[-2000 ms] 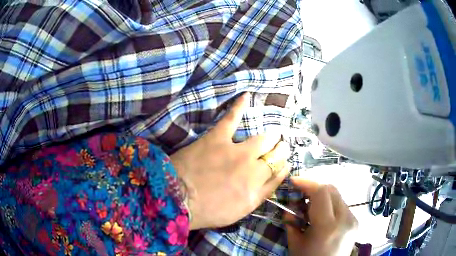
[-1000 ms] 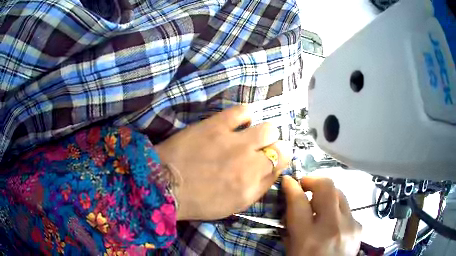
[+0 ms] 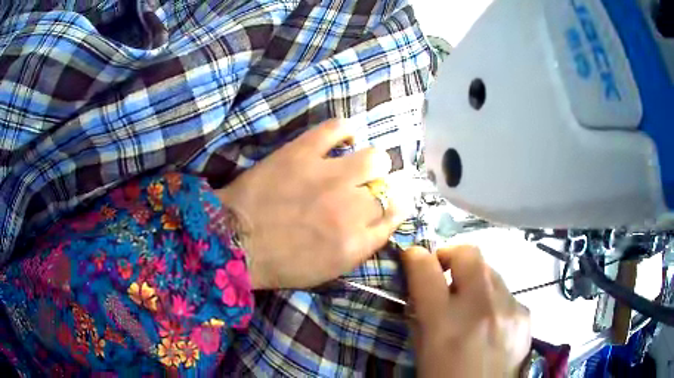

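The plaid garment point(image 3: 295, 44), with brown, blue and white checks, spreads over the left and centre, its edge by the presser foot point(image 3: 432, 199). My left hand point(image 3: 318, 203), in a floral sleeve and wearing a gold ring, bends its fingers down on the cloth beside the foot. Its thumb is hidden. My right hand point(image 3: 465, 310), partly cut off by the lower edge, pinches the cloth edge just below the left fingertips. A slim silvery tool point(image 3: 373, 290) sticks out leftward from the right palm. Its other end is hidden. The needle cannot be made out.
The white sewing machine head point(image 3: 517, 125), with a blue stripe, overhangs the right side close to both hands. Below it are metal parts and a dark cable point(image 3: 624, 291). A brown strip point(image 3: 624, 299) stands near the table edge at lower right.
The machine head and both hands sit further left in the view. My left fingers are closer together and more bent than two seconds ago. Both hands stay at the cloth edge.
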